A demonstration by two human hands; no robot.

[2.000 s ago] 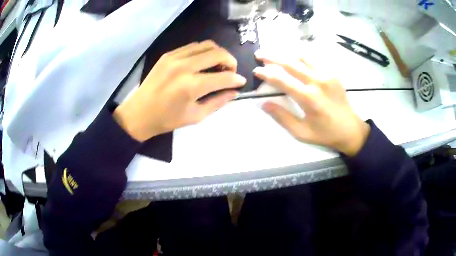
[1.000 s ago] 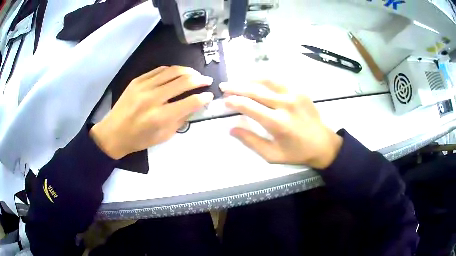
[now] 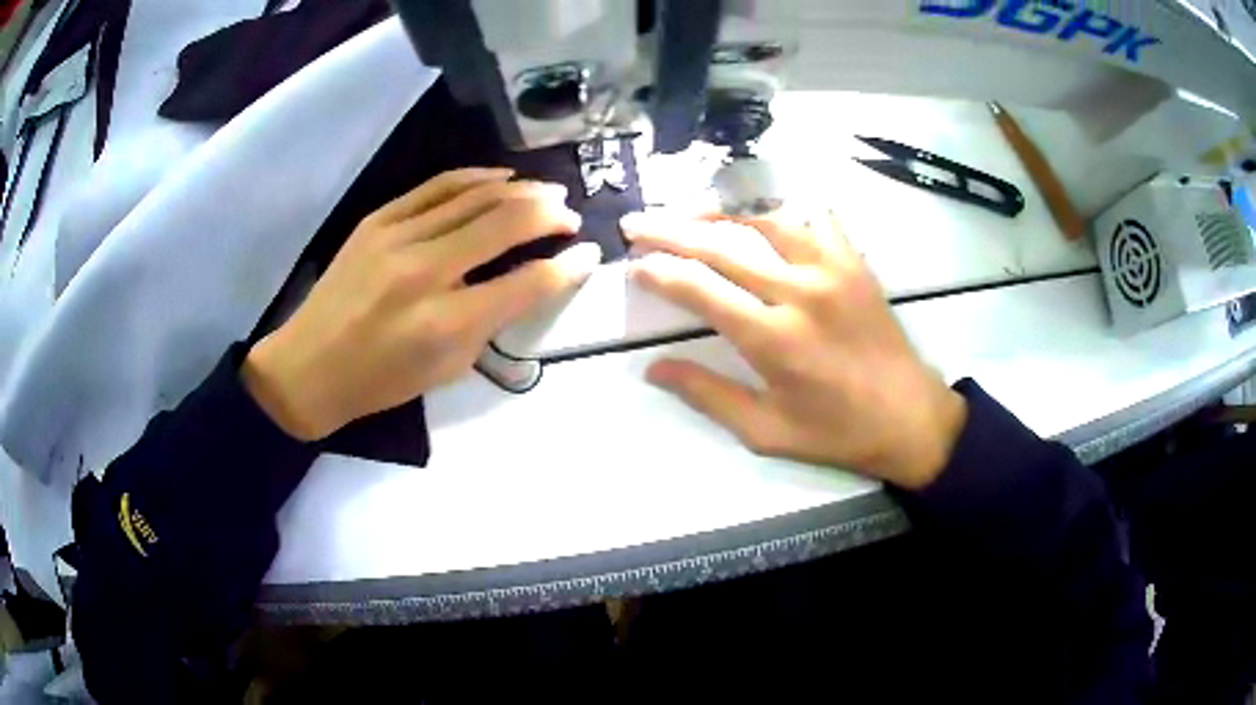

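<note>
A dark fabric panel (image 3: pixel 430 154) lies under the presser foot (image 3: pixel 605 168) of the sewing machine. Its tail shows below my left wrist. My left hand (image 3: pixel 420 303) lies palm down over the panel, index fingertip on it and thumb by its near edge, just in front of the foot; no clear grip shows. My right hand (image 3: pixel 792 331) is spread flat, with its front fingertips at the panel's right edge and its thumb apart on the white table. The fabric beneath my left palm is hidden.
Black thread snips (image 3: pixel 944 176) and a brown-orange stick (image 3: pixel 1040 172) lie right of the needle. A small white vented box (image 3: pixel 1164 255) stands farther right. A large pale fabric sheet (image 3: pixel 179 262) covers the left side. The ruler-marked table edge (image 3: pixel 592 579) runs along the front.
The view has shifted, bringing the machine head and its blue lettering further into the picture. Both hands have moved away from me, closer to the presser foot, along with the dark panel.
</note>
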